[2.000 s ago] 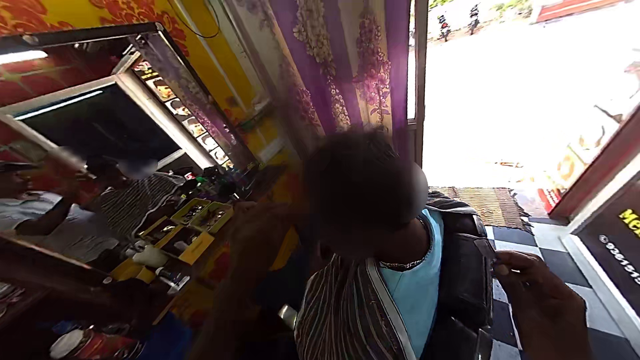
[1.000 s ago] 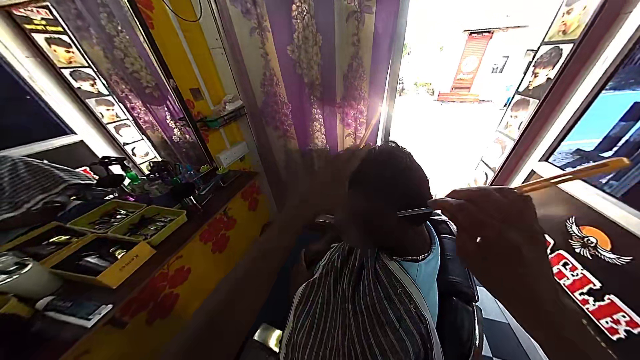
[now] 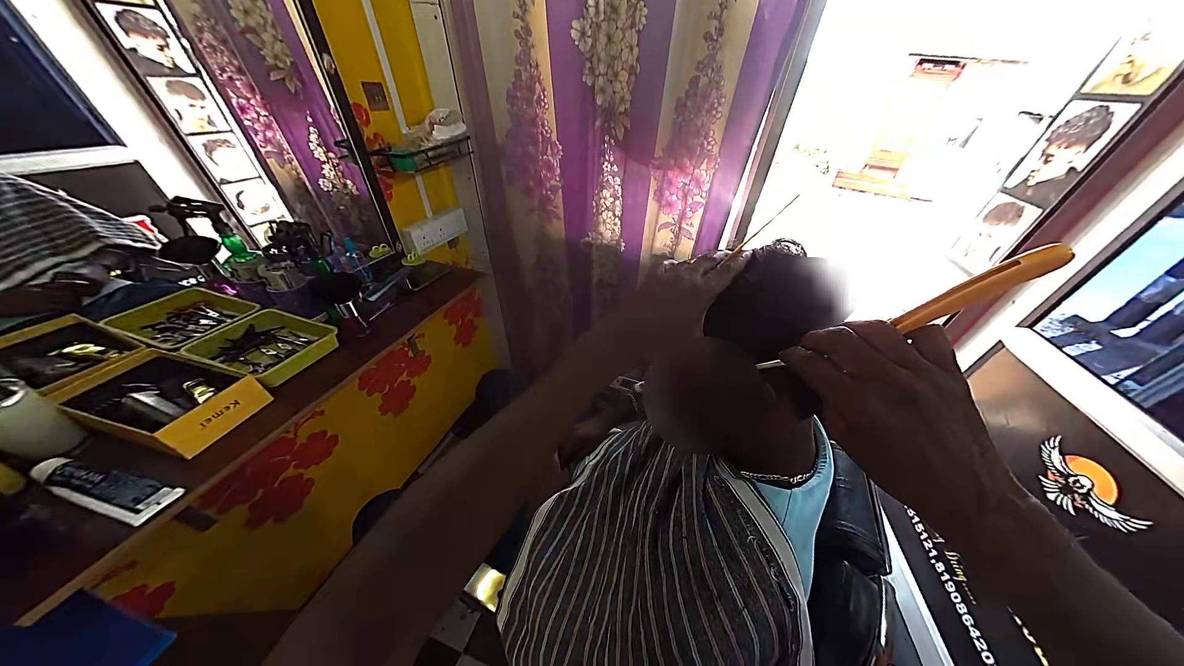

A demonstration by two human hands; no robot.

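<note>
A person [image 3: 768, 305] sits in a black barber's chair [image 3: 856, 555], covered in front by a striped barber's cape [image 3: 647, 555]. My right hand [image 3: 879, 398] grips a straight razor [image 3: 990, 287] with a yellow handle; its metal end lies by the side of the person's head, near the ear. My left hand [image 3: 694, 287] rests at the top front of the head, and a thin stick-like thing, possibly a comb's tail, projects above its fingers. Exactly how the left fingers hold it is unclear.
A wooden counter [image 3: 407, 314] on the left bears yellow trays [image 3: 305, 356] of clips and tools, a box of clippers [image 3: 203, 425], a tube [image 3: 106, 490] and bottles. A purple floral curtain [image 3: 610, 139] hangs ahead, beside a bright doorway. A glass-fronted panel stands at right.
Two seconds ago my right hand was low by the chair's back; it is now beside the person's head with the yellow-handled razor. My left hand has come up to the head. The view has turned.
</note>
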